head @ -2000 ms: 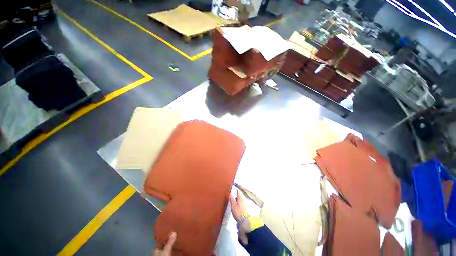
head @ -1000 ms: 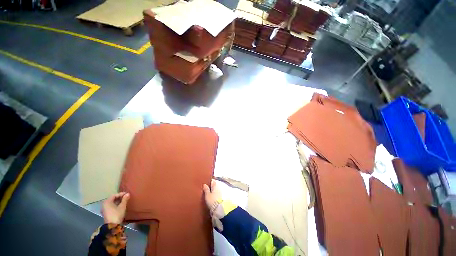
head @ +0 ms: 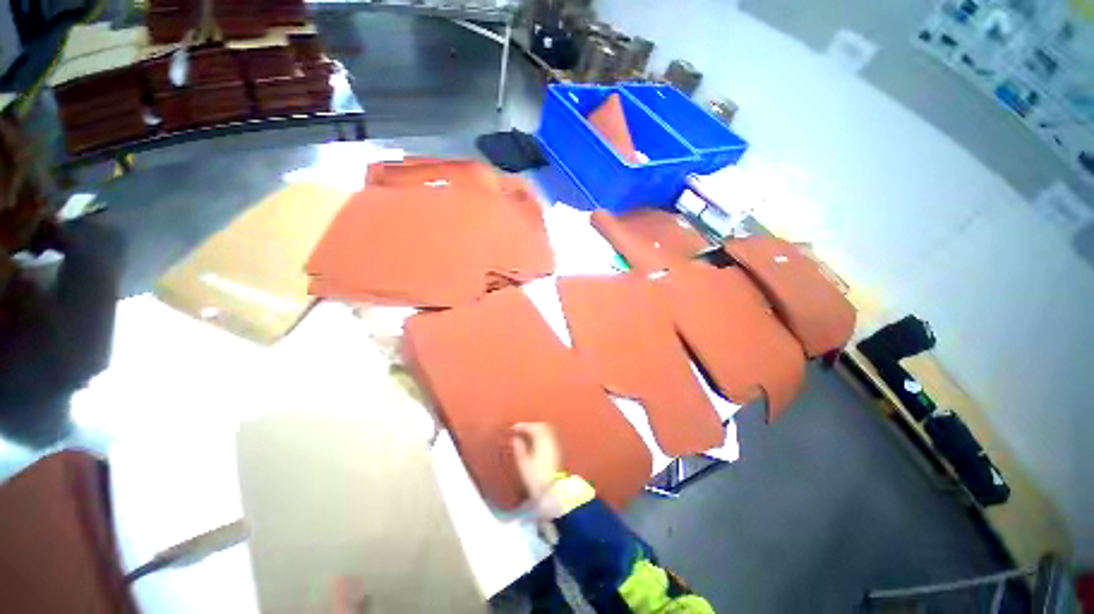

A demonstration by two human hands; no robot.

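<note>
My right hand [head: 535, 465], with a yellow cuff and navy sleeve, is over a stack of rust-brown mat panels [head: 510, 366] near the table edge. Its fingers look bent, and I cannot tell whether they grip the top panel. A small blurred patch at the bottom edge looks like fingertips of my left hand [head: 348, 596], over a grey-beige board [head: 342, 504]; the rest is out of view. Another rust-brown stack [head: 48, 534] is cut off at the lower left.
More rust-brown stacks [head: 630, 342] lie to the right, and a wider pile [head: 426, 234] lies behind. A tan sheet [head: 246, 264] is at the left. Blue bins [head: 624, 180] stand at the back by the pale wall. Black items [head: 918, 390] lie on a ledge at the right.
The view has swung right. My right hand has left the edge of the left stack and is over a right-hand stack. My left hand, earlier at the left stack's edge, is almost out of view.
</note>
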